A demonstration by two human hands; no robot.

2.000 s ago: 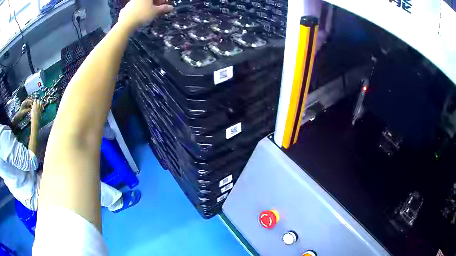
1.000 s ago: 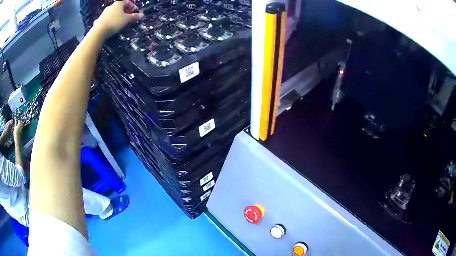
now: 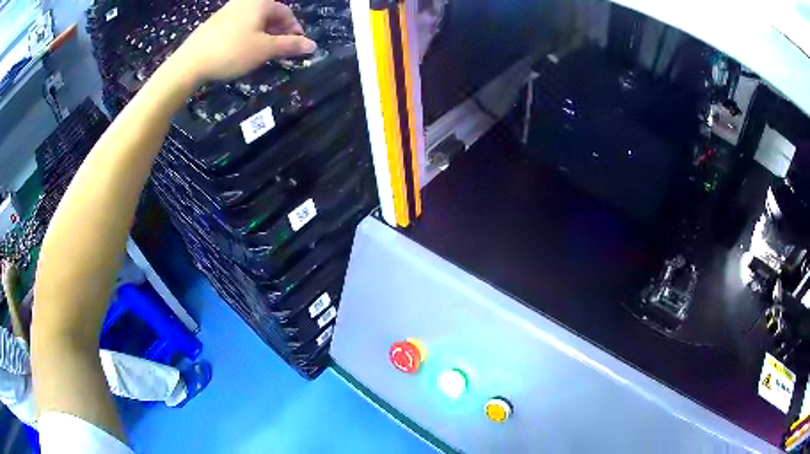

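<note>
My left hand reaches over the top tray of a tall stack of black trays with white code labels. Its fingertips are bent down together at the tray pockets, by a shiny part. Whether they grip it I cannot tell. Other shiny clear-looking parts sit in pockets, partly hidden by my hand and forearm. My right hand is not in view. A metallic fixture stands on the machine's dark table; whether it holds a part is unclear.
A yellow-black sensor bar stands between stack and machine opening. The grey panel carries a red emergency stop, a lit button and an orange-yellow button. A pale unit is inside right. Another person's leg shows lower left.
The view has turned toward the machine, so stack and panel sit further left. My left hand is now over the stack's nearer right side. The white button is now lit, and the pale unit shows more clearly.
</note>
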